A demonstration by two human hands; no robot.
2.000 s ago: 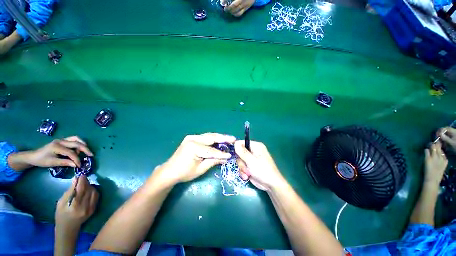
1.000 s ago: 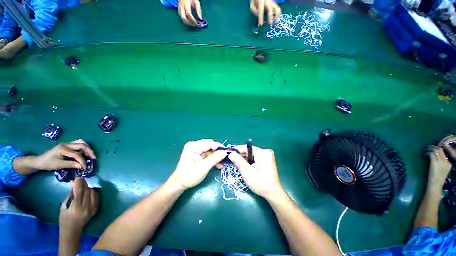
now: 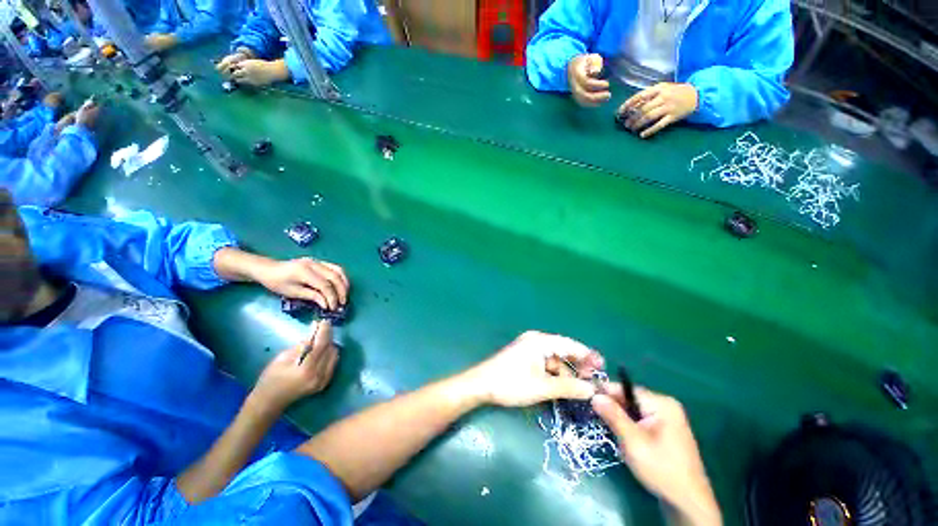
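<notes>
My left hand (image 3: 530,372) is bent over a dark housing (image 3: 576,410), mostly hidden under its fingers. My right hand (image 3: 663,447) holds a slim black tool (image 3: 628,395) like a pen, its dark end pointing up. The fingertips of both hands meet just above a tangled heap of thin white strands (image 3: 581,449) on the green bench. Exactly what the fingertips pinch is too small to tell.
A black fan (image 3: 838,483) is cut off at the lower right. Single dark housings lie at the right (image 3: 894,388), beyond the centre (image 3: 740,224) and left (image 3: 392,250). A neighbour's hands (image 3: 298,365) work close on my left. A person opposite sits by another white heap (image 3: 787,175).
The view has swung left and up, so the fan shifts to the lower right and more neighbours show. My hands stay together by the white heap. The opposite person's hands have drawn back from their heap.
</notes>
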